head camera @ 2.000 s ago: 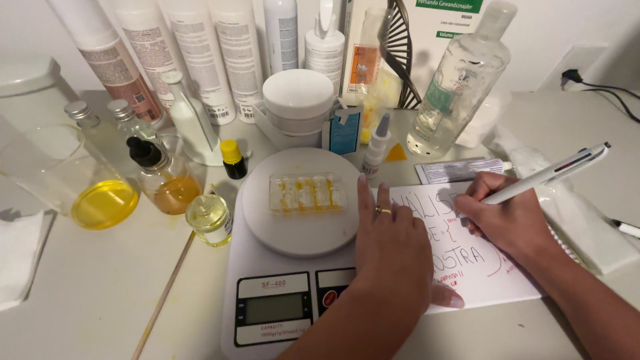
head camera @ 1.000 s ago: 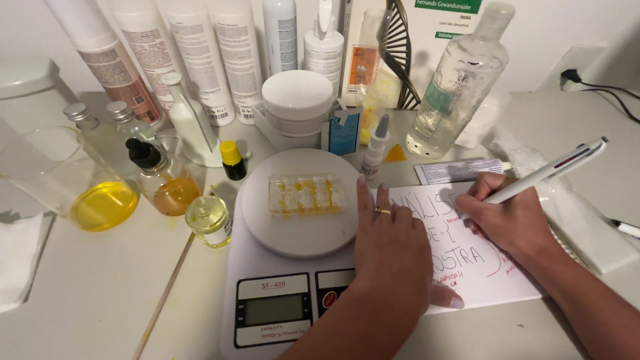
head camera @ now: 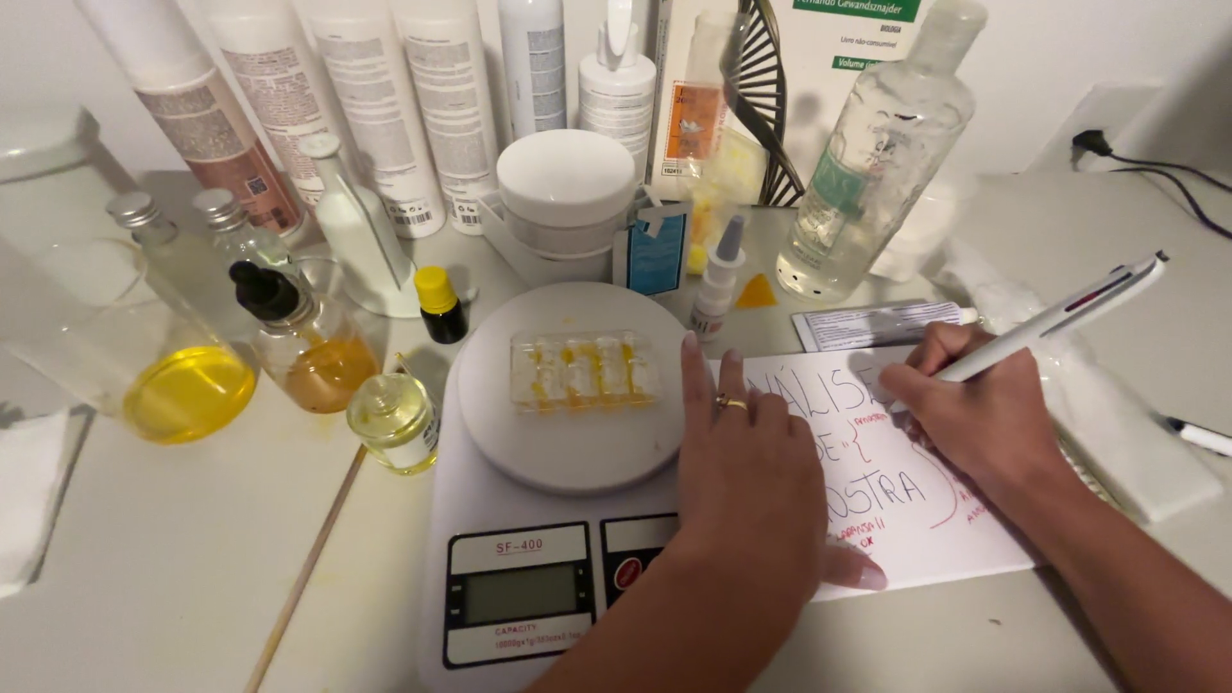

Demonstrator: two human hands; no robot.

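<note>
My right hand (head camera: 982, 414) grips a white multicolour ballpoint pen (head camera: 1068, 313), its tip hidden behind the fingers at the top of a notepad page (head camera: 866, 558) with black and red handwriting. My left hand (head camera: 756, 462), a ring on one finger, lies spread with its thumb on the page's lower left part and its fingertips by the edge of the scale's plate. It holds nothing. Left of it, a white digital kitchen scale (head camera: 462, 500) bears a clear plastic tray (head camera: 582, 373) with yellow-stained compartments. The scale's display (head camera: 520, 594) shows no visible digits.
Left of the scale stand a beaker of yellow liquid (head camera: 188, 395), an amber-filled dropper bottle (head camera: 322, 361), a small glass bottle (head camera: 395, 423) and a yellow-capped vial (head camera: 441, 306). Behind are white jars (head camera: 566, 192), tall bottles and a clear bottle (head camera: 871, 164). A thin wooden stick (head camera: 313, 568) lies at left.
</note>
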